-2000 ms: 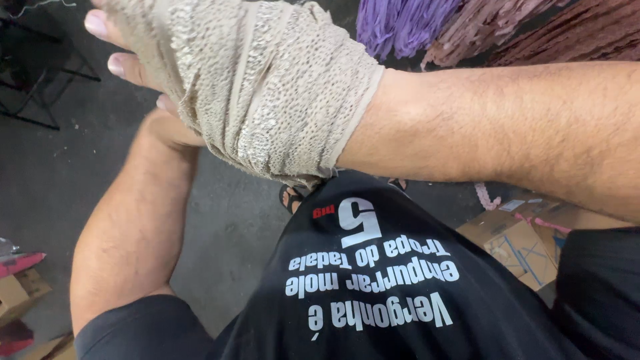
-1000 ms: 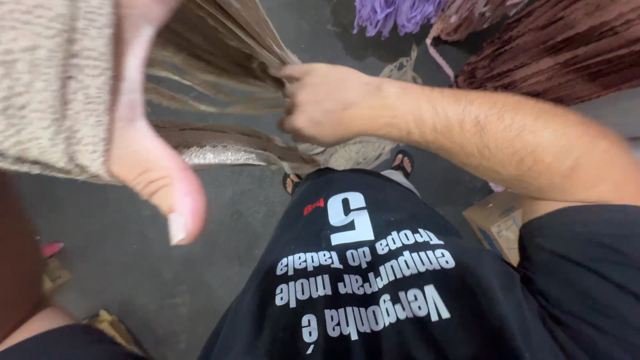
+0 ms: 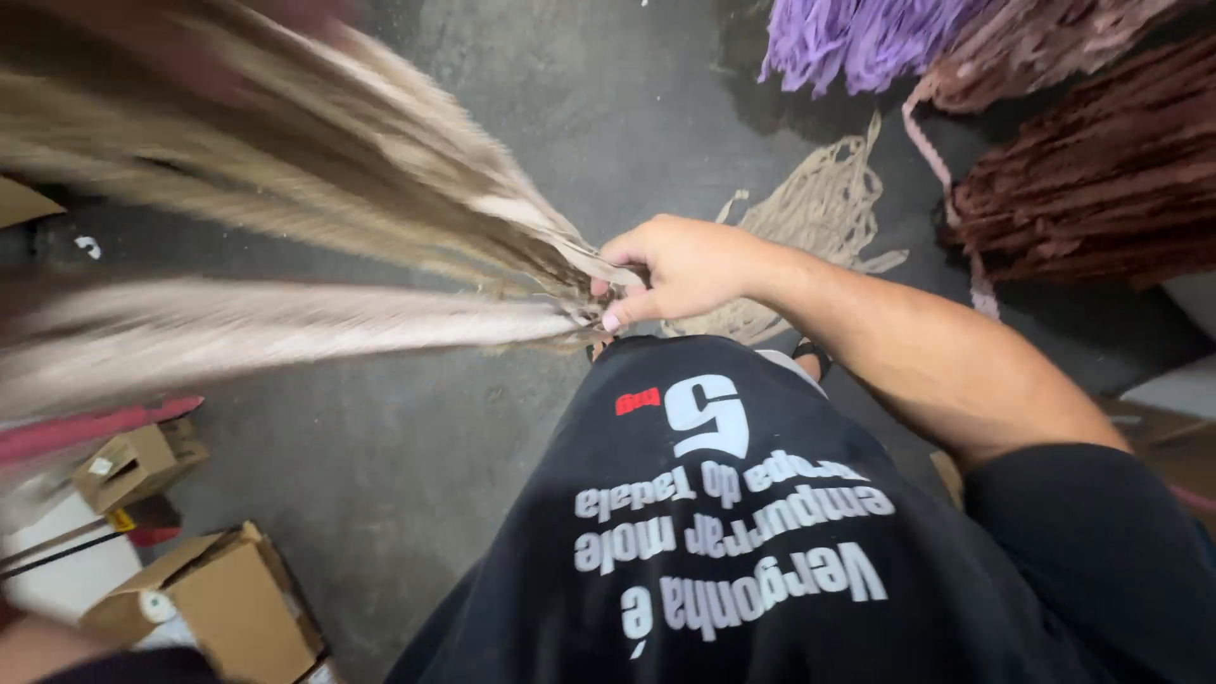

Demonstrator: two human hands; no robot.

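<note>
My right hand (image 3: 670, 271) is closed around a gathered end of a bundle of beige fabric strips (image 3: 408, 171) just in front of my shirt. From this grip the strips fan out to the left in two stretched, motion-blurred groups, a wide upper one and a narrower pale lower one. Of my left arm, a blurred part shows at the bottom left corner. A dark reddish blur lies over the strips at the top left; whether it is my left hand cannot be made out. More beige strips (image 3: 817, 204) lie loosely spread on the floor beyond my right wrist.
Purple strips (image 3: 864, 38) and dark brown strips (image 3: 1092, 171) lie in bundles at the upper right, with a pinkish strip (image 3: 926, 142) between them. Opened cardboard boxes (image 3: 242, 598) stand at the lower left on the grey concrete floor (image 3: 380, 456). My sandalled feet show partly beyond my shirt.
Two seconds ago beige fabric was wrapped in a thick coil around a hand; now it stretches out to the left. My right hand has held the gathered strips since the middle frame.
</note>
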